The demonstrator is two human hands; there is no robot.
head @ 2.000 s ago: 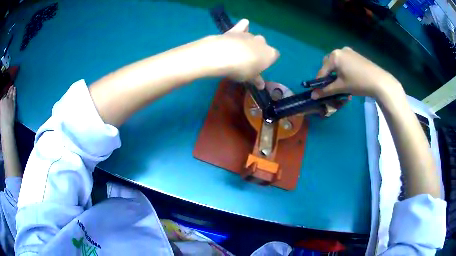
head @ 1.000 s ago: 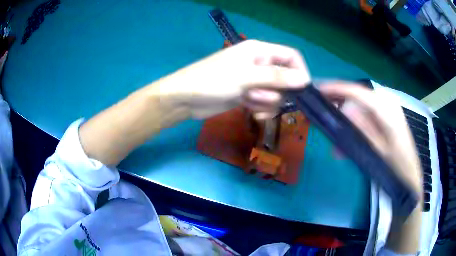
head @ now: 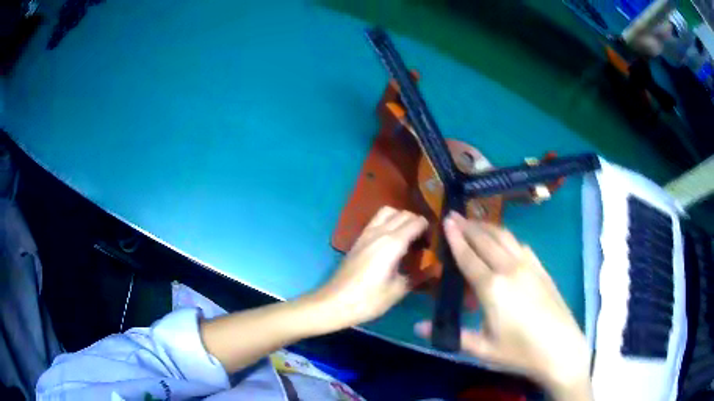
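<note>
Three black bars form a Y over the jig with its orange-red plate [head: 362, 200]. The far-left bar [head: 412, 98] and the right bar [head: 532, 174] lie along jig arms. The near bar [head: 448, 301] points towards me, its end past the plate. My right hand [head: 521, 301] grips the near bar, fingertips near the centre and a digit showing at its left side. My left hand [head: 376, 266] is just left of the near bar, fingers curled by the orange end block [head: 427, 262]; whether it holds anything is hidden.
White sheets [head: 613, 258] with a row of black bars [head: 650, 274] are at the right. The green bench top [head: 196, 141] curves past my left, with a dark green strip [head: 501, 74] beyond. Small dark parts [head: 69, 19] lie at the far left. A pale beam [head: 690, 184] is at the right.
The bar blurred between my hands now lies along the near jig arm, making the Y. Both hands have moved down towards me. The jig appears turned and shifted right in view.
</note>
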